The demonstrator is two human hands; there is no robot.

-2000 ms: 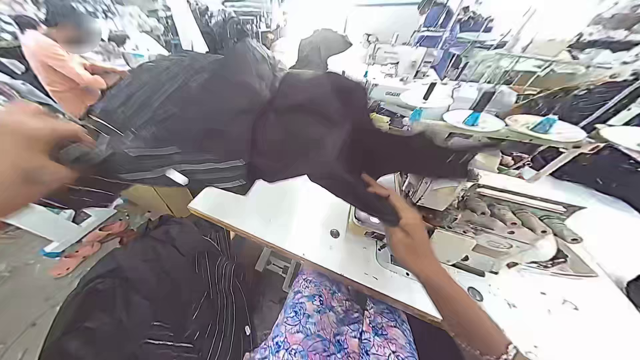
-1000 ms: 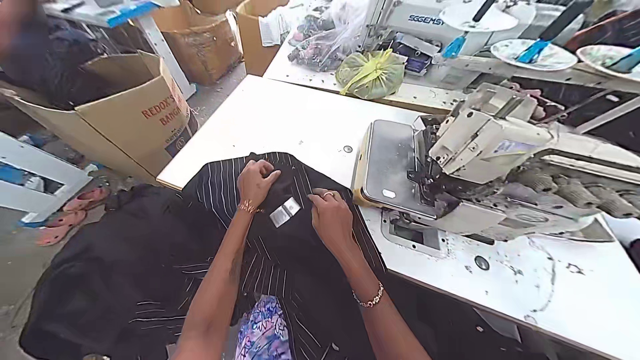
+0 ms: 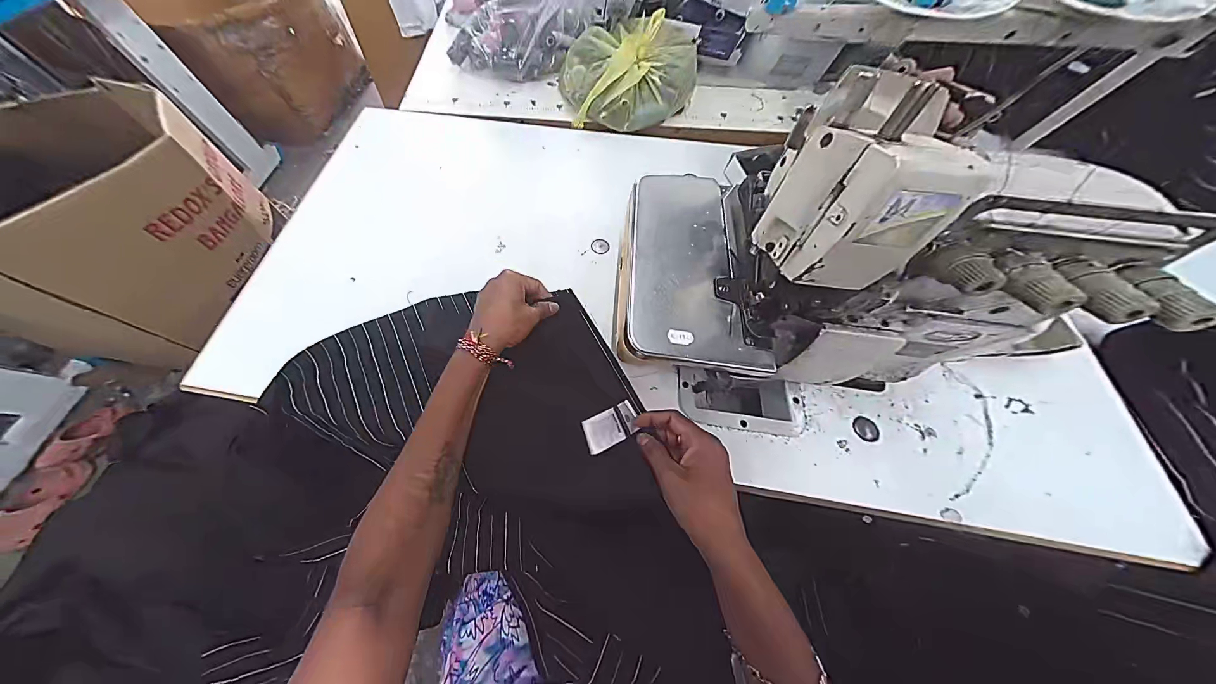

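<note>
A black garment piece with white pinstripes (image 3: 356, 366) lies over the near edge of the white table and hangs down over the lap. My left hand (image 3: 511, 309) pinches the far corner of its plain black part. Lower along the same straight edge, my right hand (image 3: 686, 465) grips the fabric with thumb and fingers, right beside a small white label (image 3: 608, 427) that bears writing. To the right of the edge stands an overlock sewing machine (image 3: 855, 190), its metal plate (image 3: 684, 275) close to the cloth but not under it.
Behind the table, a second white table (image 3: 456, 90) bears a yellow plastic bag (image 3: 632, 76) and a clear bag (image 3: 532, 33). A cardboard box (image 3: 114, 237) stands at left, with pink sandals (image 3: 57, 475) below it. More dark cloth (image 3: 1159, 418) lies at far right.
Two seconds ago the dark cloth was held up in the air; now it lies on the table. Since one second ago, the hands have moved to its right edge, one above the other. The view has tilted down.
</note>
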